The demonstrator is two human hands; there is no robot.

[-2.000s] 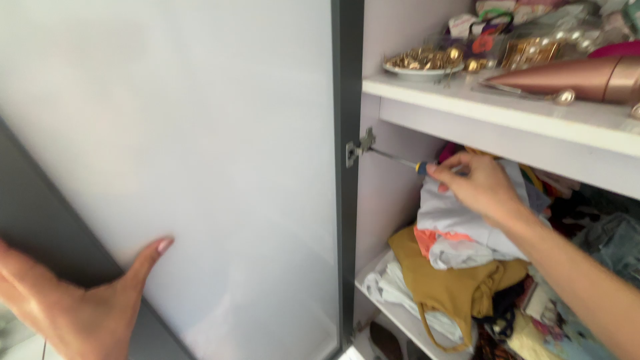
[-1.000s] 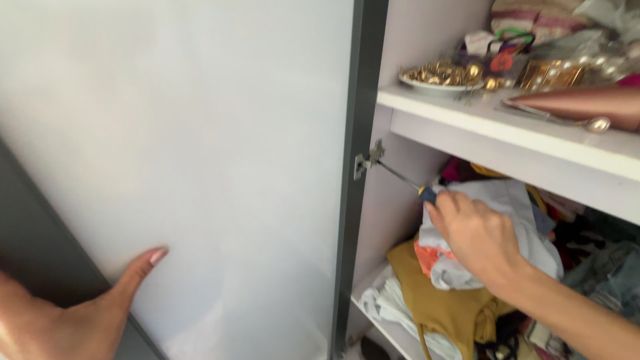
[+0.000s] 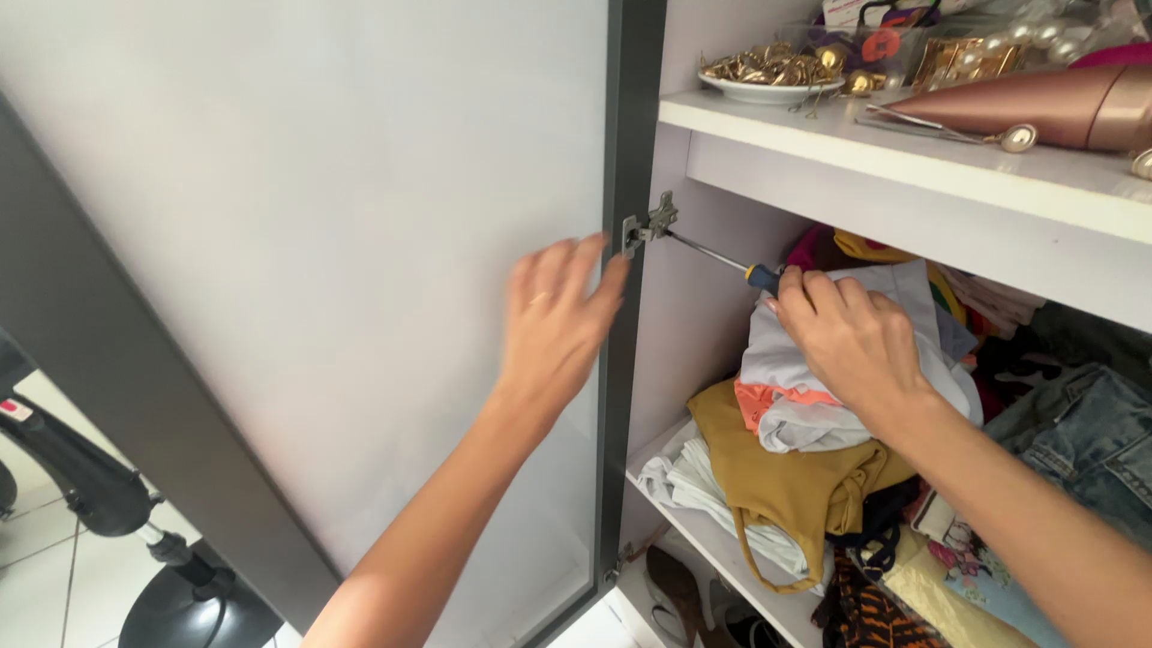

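Observation:
My right hand [image 3: 850,346] grips the blue and yellow handle of a screwdriver [image 3: 711,254]. Its tip meets the metal cabinet hinge [image 3: 661,216] where the door joins the side panel. Near the hinge, by the dark edge of the cabinet door [image 3: 405,225], is my left hand [image 3: 562,315], slightly blurred, with nothing seen in it; whether its fingertips touch the frame I cannot tell. The door has a pale panel in a dark grey frame and stands open.
A white shelf [image 3: 900,153] above holds a dish of gold jewellery [image 3: 771,85] and a rose-gold tapered object [image 3: 1035,103]. Folded clothes [image 3: 801,468] fill the shelf below, with shoes [image 3: 675,585] under them. A black round-based stand [image 3: 202,612] is at lower left.
My left hand has left the door's far-left side and moved right, close to the hinge. My right hand still holds the screwdriver at the hinge.

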